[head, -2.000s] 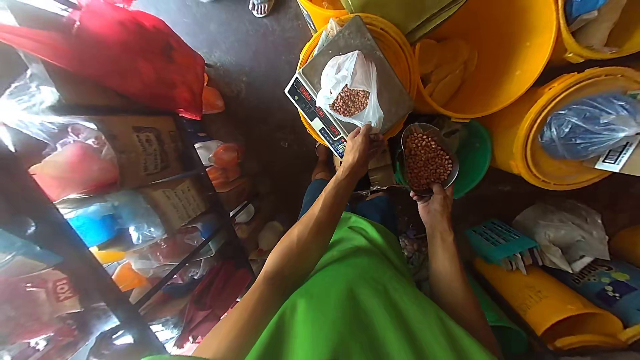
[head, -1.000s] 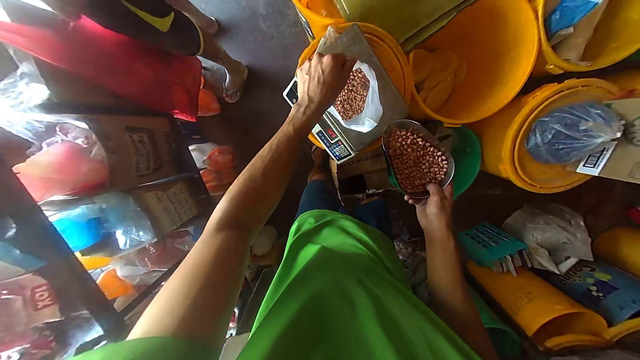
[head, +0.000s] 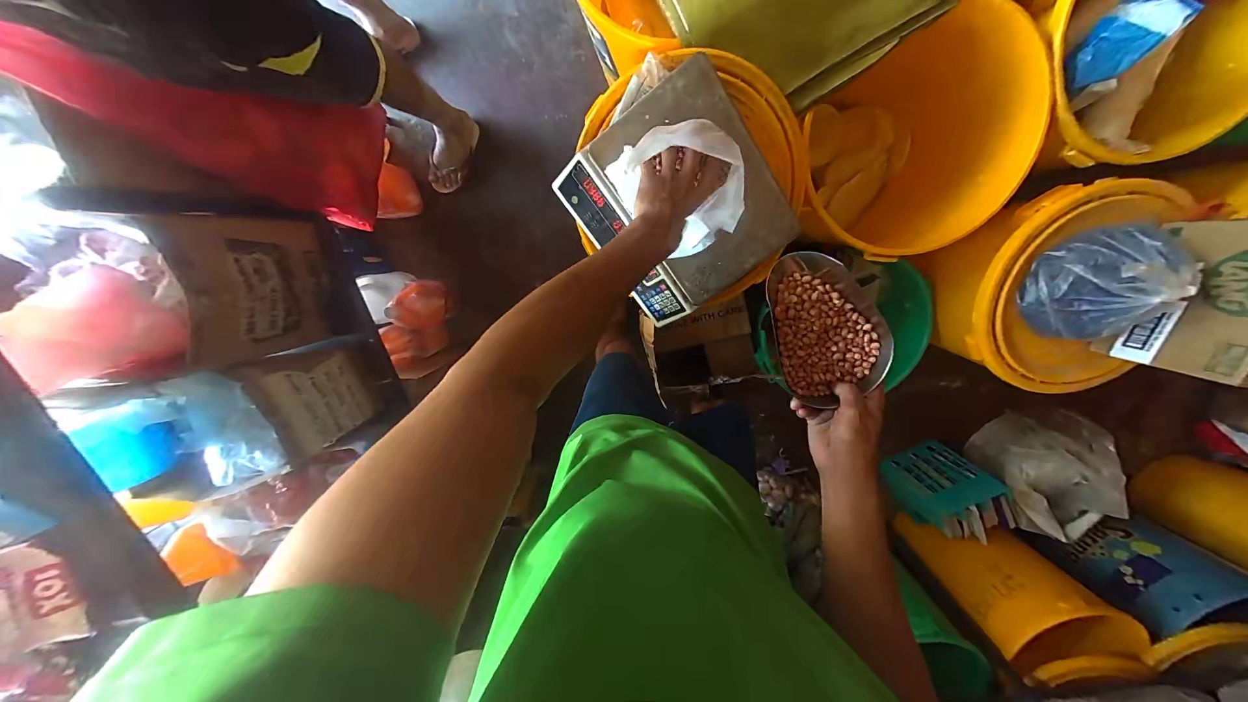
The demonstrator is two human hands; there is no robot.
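Note:
A white plastic bag [head: 723, 207] lies open on the metal plate [head: 765, 229] of a digital scale, whose keypad [head: 659, 296] faces me. My left hand [head: 673, 190] reaches down into the bag, fingers spread over reddish-brown nuts or beans; whether it grips any is hidden. With my right hand [head: 840, 424] I hold the edge of a metal scoop or bowl [head: 883, 353] filled with the same reddish-brown nuts or beans [head: 822, 331]. The scoop is over a green tub [head: 907, 317], right of the scale.
Yellow buckets stand around the scale, including a large open one [head: 960, 127] and one bearing a plastic-wrapped bundle [head: 1107, 278]. Shelves with cartons [head: 258, 292] and bags line the left. Another person's foot [head: 453, 151] is at upper left. A teal plastic basket [head: 941, 483] lies lower right.
My left hand has moved from the bag's near edge, across above its far side, and down into its opening. The scoop remains in my right hand. Another person has come into view at upper left.

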